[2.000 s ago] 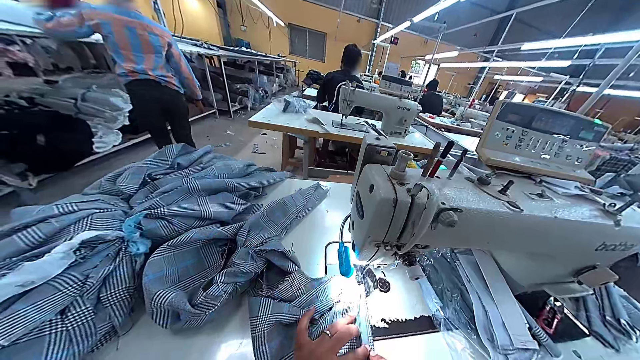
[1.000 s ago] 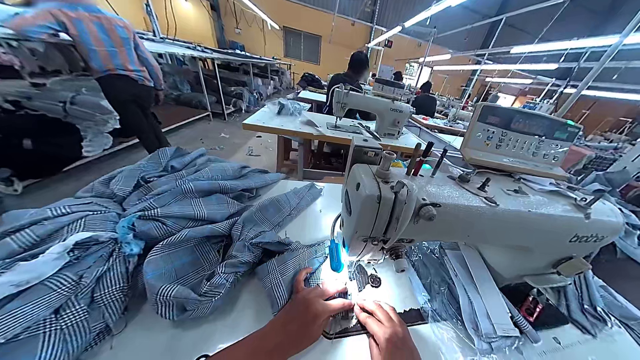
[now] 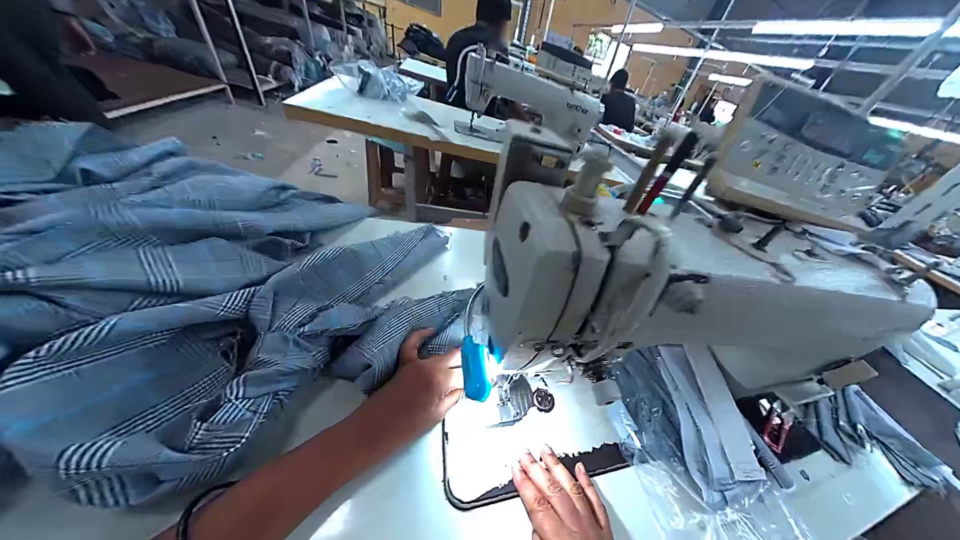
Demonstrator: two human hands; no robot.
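A white Brother sewing machine (image 3: 570, 270) stands on a white table, its blue-cased lamp (image 3: 475, 369) lit beside the needle area. Left of the lamp, my left hand (image 3: 429, 381) touches the end of the blue-grey checked fabric (image 3: 300, 300); its fingertips are partly behind the lamp, and whether they pinch the cloth is unclear. My right hand (image 3: 561, 495) lies palm down, fingers a little apart, at the front edge of the bright machine bed (image 3: 487, 442), with no cloth in it. The checked fabric spreads in folds over the table's left side.
Cut grey strips (image 3: 705, 412) and clear plastic (image 3: 697, 495) lie under the machine arm. Pens stand upright behind the machine head, near a control panel (image 3: 814, 150). Ahead are another sewing table (image 3: 337, 112) and seated people. Fabric shelves line the left, where a dark-clothed figure stands.
My hands were close together near the needle; now they are apart, the left beside the lamp and the right at the bed's front edge. The view has moved closer to the machine.
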